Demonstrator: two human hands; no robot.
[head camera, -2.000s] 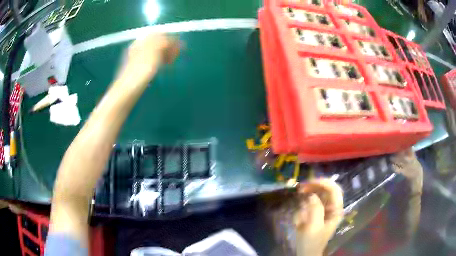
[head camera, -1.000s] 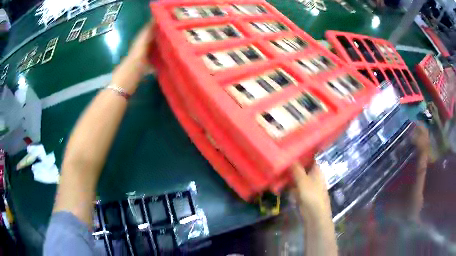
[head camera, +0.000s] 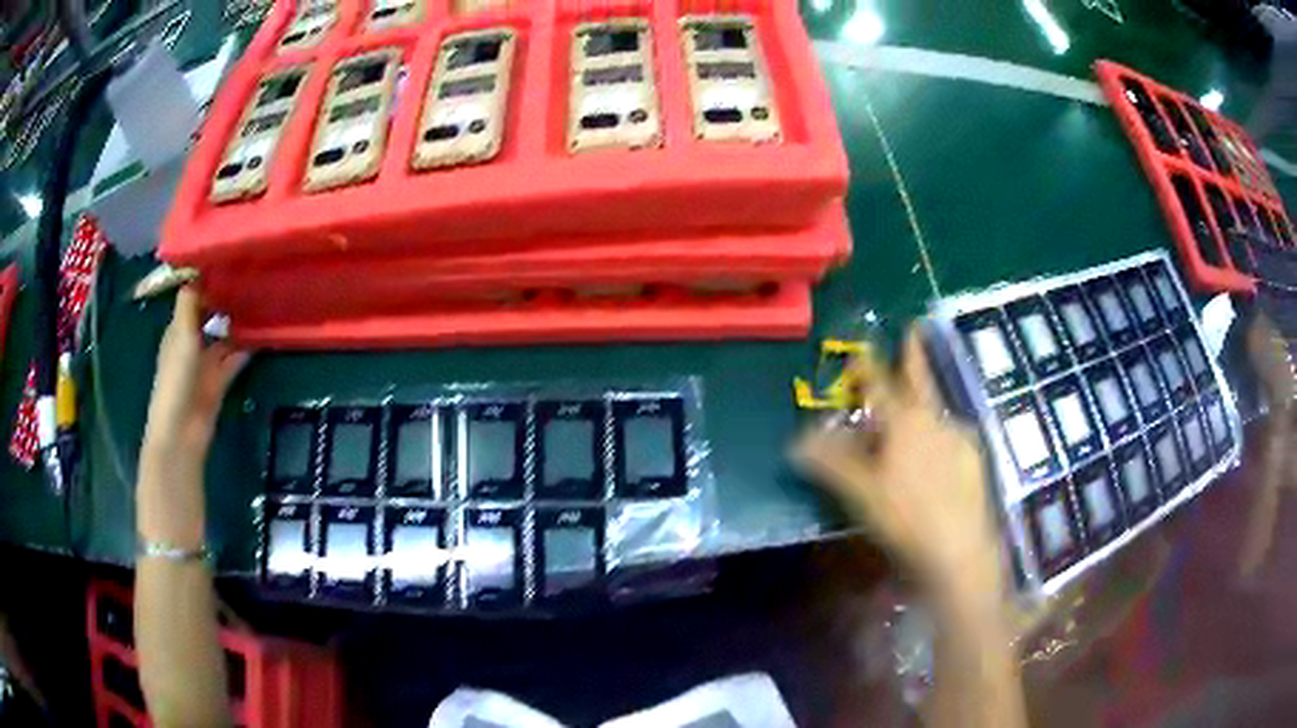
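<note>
A stack of red foam phone trays (head camera: 498, 213) lies across the upper left and middle, with gold-beige housings (head camera: 465, 97) in its top pockets. My left hand (head camera: 195, 373) is at the stack's near left corner and grips it there; some fingertips are hidden. My right hand (head camera: 903, 462) is blurred, right of the stack, with thumb and fingers apart beside a yellow frame (head camera: 836, 376). I see nothing held in it. A clear lens sheet (head camera: 477, 452) with black-bordered lenses lies at the bench edge, in front of the trays.
A pale-edged stack of lens sheets (head camera: 1095, 405) lies right of my right hand. Another red tray (head camera: 1195, 171) is at the upper right. More red trays (head camera: 292, 683) are below the bench at left. A yellow-and-black tool (head camera: 66, 398) lies at far left. Another person's arm (head camera: 1263, 427) shows at right.
The tray stack has gone from the right side to the left and turned so its long rows run across. My right hand has come off it. The stack of lens sheets is now uncovered.
</note>
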